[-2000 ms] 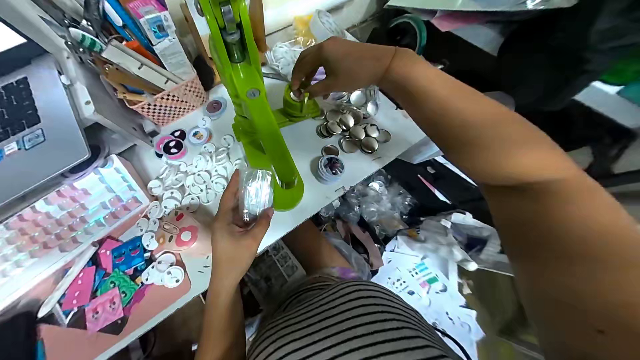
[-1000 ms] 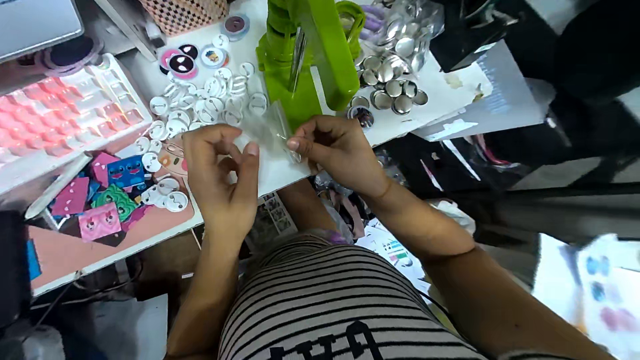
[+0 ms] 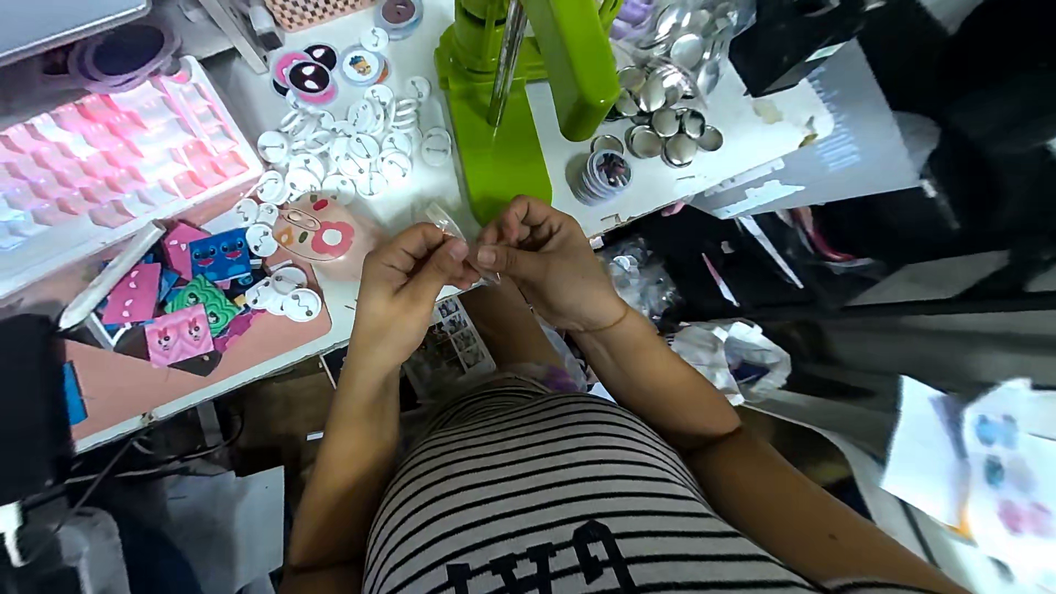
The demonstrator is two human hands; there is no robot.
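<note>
My left hand (image 3: 421, 280) and my right hand (image 3: 549, 264) meet over the table's front edge, fingertips close together. Between them they pinch a small piece of clear plastic film (image 3: 445, 221); much of it is hidden by the fingers. Just beyond stands a green button-making press (image 3: 503, 157) with a metal lever rod. White plastic pin backs (image 3: 355, 148) lie heaped to its left. Metal button shells (image 3: 664, 124) are piled to its right, beside a short stack of clear discs (image 3: 606, 175) topped by a dark printed one.
A pink-lit keyboard (image 3: 115, 157) lies at the left, with colourful printed cards (image 3: 186, 297) in front. A pink pouch with a face (image 3: 330, 235) rests near my left hand. Finished round badges (image 3: 312, 76) lie behind the pin backs. A black box (image 3: 792, 49) stands at back right.
My right hand has left the press and its shells and come beside my left. The clear packet held in my left hand two seconds ago is no longer seen whole. The view has shifted.
</note>
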